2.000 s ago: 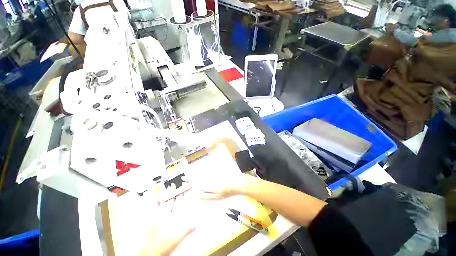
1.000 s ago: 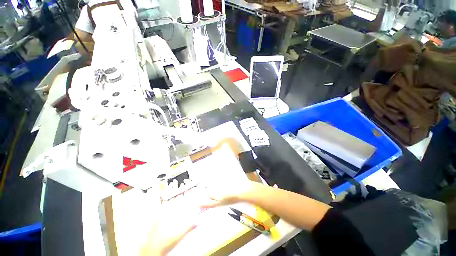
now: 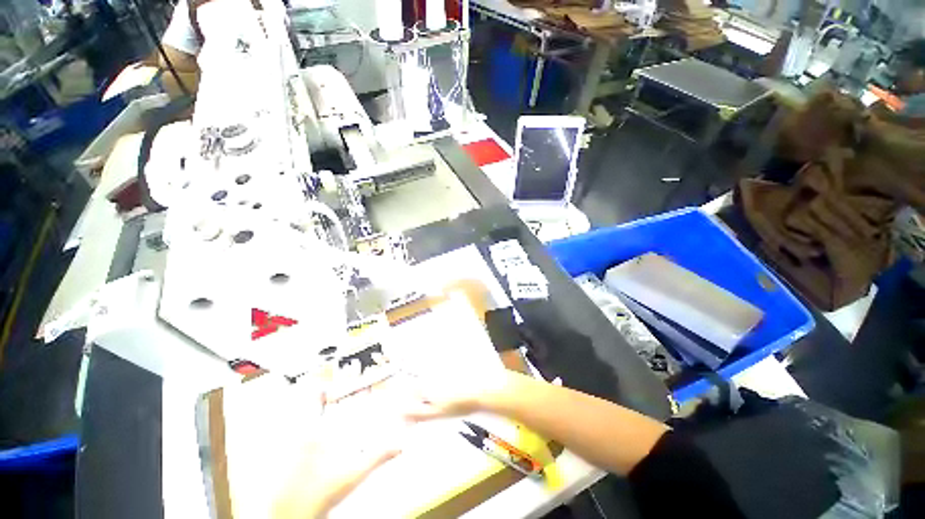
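A white template board (image 3: 238, 446) with brown edges and yellow tape lies under the machine head. My left hand (image 3: 330, 471) lies on the board at the lower middle, washed out by glare. My right hand (image 3: 461, 395) lies on the board to its right, palm down, the forearm coming from the right. Glare hides most fingers, and I cannot tell whether either hand presses on something. Thread snips (image 3: 504, 449) with dark tips and an orange grip lie on the board below my right hand. The clamp area (image 3: 360, 363) with dark parts sits just beyond my hands.
The white sewing machine (image 3: 243, 274) fills the left. White labels (image 3: 519, 272) lie on the dark tabletop (image 3: 588, 350). A blue bin (image 3: 649, 238) holds a grey-white box (image 3: 690, 304). Black fabric (image 3: 730, 461) and clear plastic lie at lower right. An upright tablet (image 3: 546, 162) stands behind.
The camera view has shifted slightly. Both hands stay in nearly the same place on the board, and the snips have not visibly moved on it.
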